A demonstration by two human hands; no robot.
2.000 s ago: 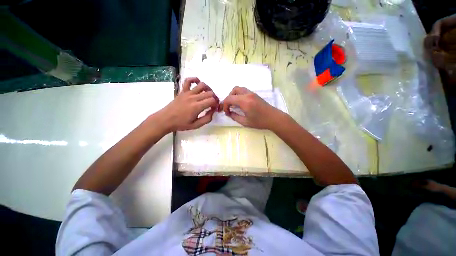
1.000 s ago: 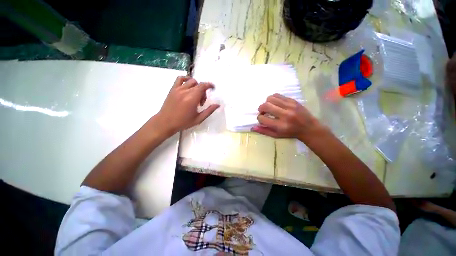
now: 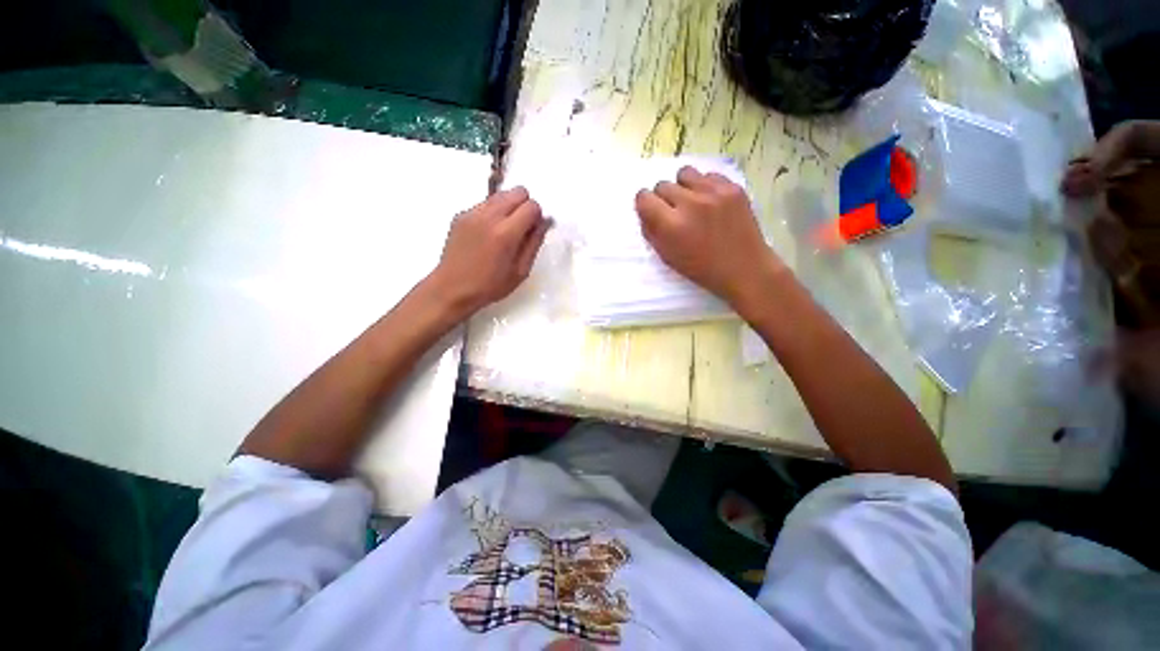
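Note:
A stack of white sticks (image 3: 642,293) lies on the worn cream table in front of me, overexposed at its upper left. My right hand (image 3: 700,229) rests on the upper part of the stack with its fingers curled; whether it grips any sticks is hidden. My left hand (image 3: 494,248) is just left of the stack, at the table's left edge, with its fingers bent together. Glare beside its fingertips hides whether it holds clear film.
A blue and orange tape dispenser (image 3: 875,191) stands right of the stack. Beyond it lie a bagged ribbed white pack (image 3: 982,172) and loose clear bags (image 3: 954,305). A black plastic bundle (image 3: 821,51) is at the far side. Another person's hand (image 3: 1119,159) is at the right edge.
My right hand has moved from the stack's lower right up to its top part. My left hand's fingers, spread before, have drawn together. Another person's hand shows more at the right.

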